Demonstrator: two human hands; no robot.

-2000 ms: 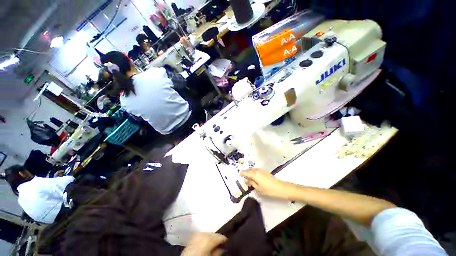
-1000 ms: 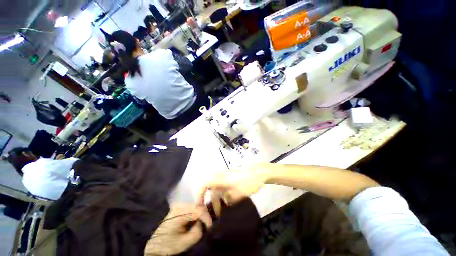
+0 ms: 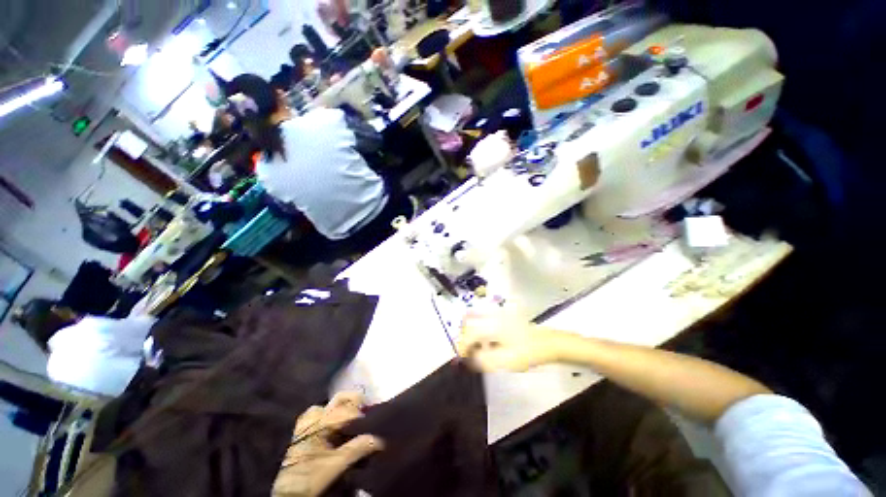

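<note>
A dark brown garment piece hangs over the front edge of the white table, in front of the sewing machine. My right hand is just in front of the machine head, its blurred fingers closed at the piece's upper corner. My left hand lies at the piece's left side, thumb and fingers apart, palm side hidden. The needle area is behind my right hand; no cloth shows under it. A large dark garment pile lies at left.
Pink-red snips and a small white block lie on the table at right. An orange-and-white box stands behind the machine. A person in a light top sits beyond the table; another is at far left.
My hands were together over the cloth one second ago; now they are apart. My right hand has moved right and up with the cloth corner, my left hand slightly lower.
</note>
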